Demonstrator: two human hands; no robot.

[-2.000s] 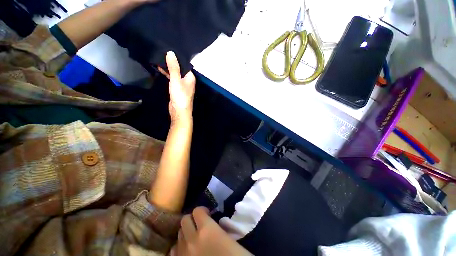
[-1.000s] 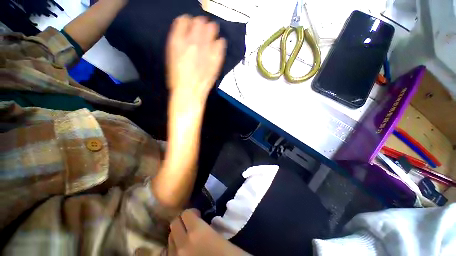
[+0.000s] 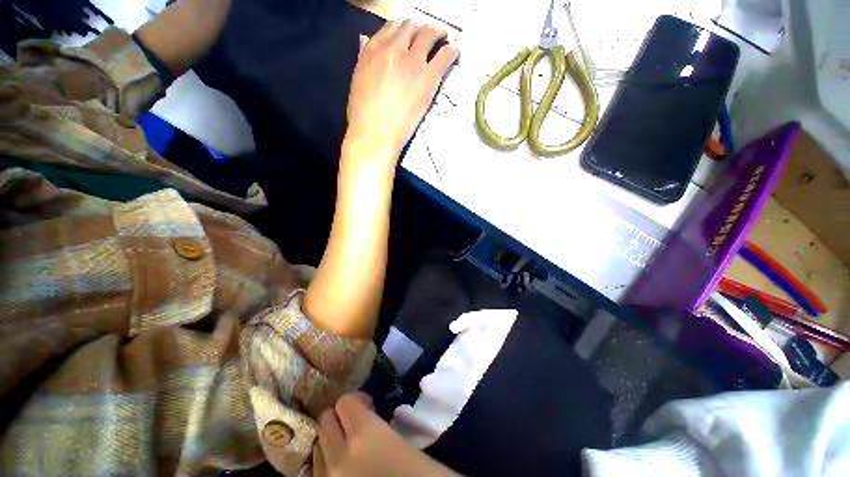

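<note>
My right hand (image 3: 373, 442) is at the bottom centre, cut off by the lower edge, with its fingers curled close to the plaid sleeve. Whether it grips anything is hidden. My left hand is not in view. Black cloth with a wavy white strip (image 3: 457, 377) lies just right of my right hand. Another person in a plaid shirt (image 3: 65, 279) has a hand (image 3: 396, 84) spread on a black fabric piece (image 3: 280, 93) at the table edge.
On the white table (image 3: 522, 200) lie gold-handled scissors (image 3: 531, 102) and a black smartphone (image 3: 664, 107). An open purple box (image 3: 736, 219) holds red and blue pens (image 3: 778, 279). A light grey sleeve (image 3: 718, 433) is at bottom right.
The other person's near hand has moved up and right over the black fabric, onto its right edge. The fabric has shifted. My right hand has moved little, slightly left and down.
</note>
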